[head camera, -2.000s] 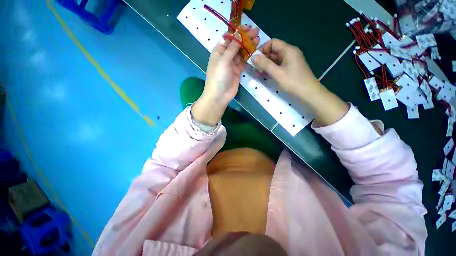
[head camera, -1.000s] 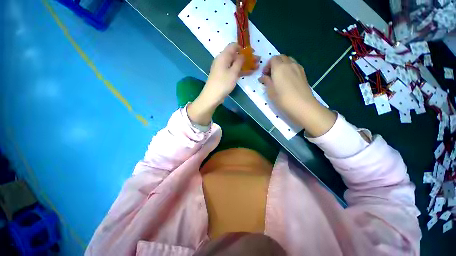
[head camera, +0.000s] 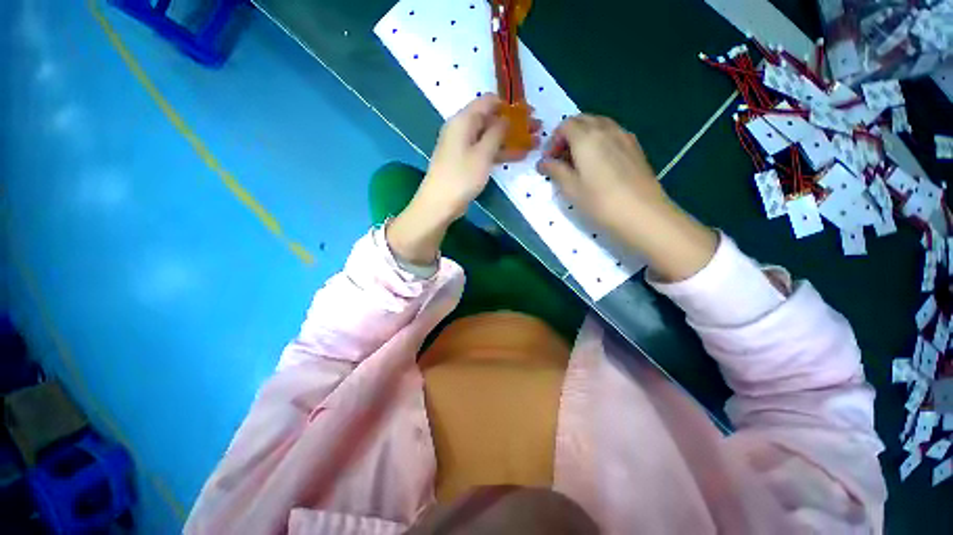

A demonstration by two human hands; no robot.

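The white dotted sheet (head camera: pixel 564 225) lies flat on the bench, slanting under both hands. My left hand (head camera: pixel 472 146) holds the near end of a shiny amber strip (head camera: pixel 514 128) above the sheet. Red and dark lead wires (head camera: pixel 508 63) run along the strip away from me, with a tiny white connector (head camera: pixel 497 15) near the top. My right hand (head camera: pixel 596 167) is just right of the strip, apart from it, thumb and fingertips close together. Whether something small is between its fingertips cannot be told.
Wired white pieces (head camera: pixel 805 214) lie in a tangled pile on the green bench (head camera: pixel 617 52) at the right. More loose white pieces (head camera: pixel 920 366) trail down the far right. A clear plastic bag (head camera: pixel 888 37) is at the upper right. A blue stool (head camera: pixel 84 481) stands on the floor at lower left.
Since two seconds ago, the hands have parted and moved slightly nearer me. The strip and its wires now extend straight away from my left hand, and the white pad between the hands no longer shows.
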